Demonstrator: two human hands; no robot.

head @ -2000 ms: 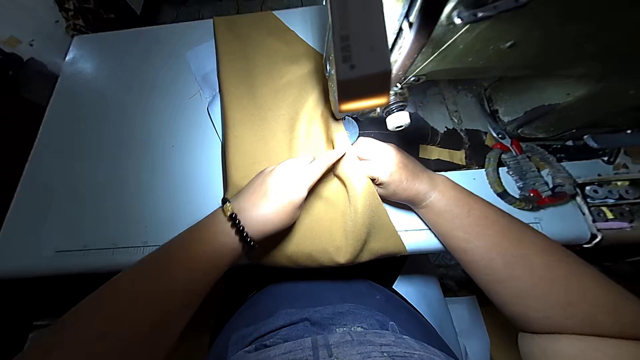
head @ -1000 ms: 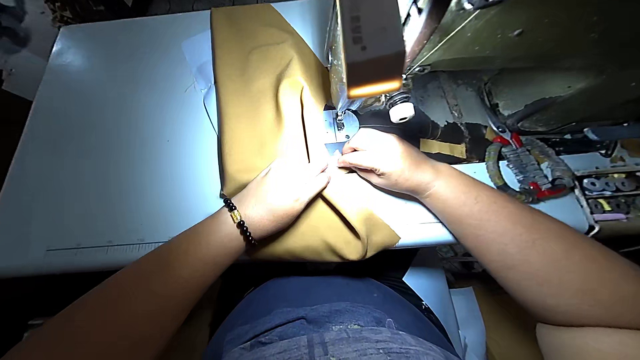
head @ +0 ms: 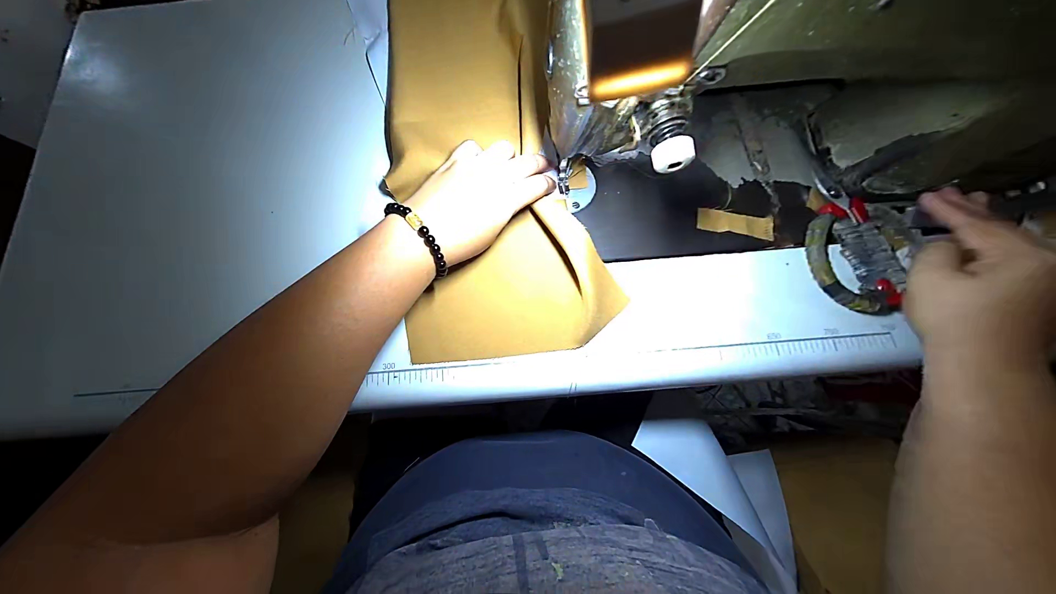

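Observation:
Tan fabric (head: 503,305) lies on the white sewing table, its edge running under the presser foot (head: 564,177) of the sewing machine. My left hand (head: 487,194), with a black bead bracelet at the wrist, rests flat on the fabric, fingertips just left of the presser foot. Over at the right, my right hand (head: 978,264) is raised near the machine's base, blurred, beside wrapped thread snips (head: 850,256) with red parts. Whether its fingers hold anything cannot be told.
The machine head (head: 627,49) with a lit lamp overhangs the fabric. A tan scrap (head: 734,223) lies on the dark machine bed. Ruler marks run along the front of the white table (head: 206,206). White sheets (head: 709,470) hang below the table's front edge.
My right hand has left the fabric by the presser foot and moved far right. My left hand has flattened on the fabric, which it was pinching or folding near the needle.

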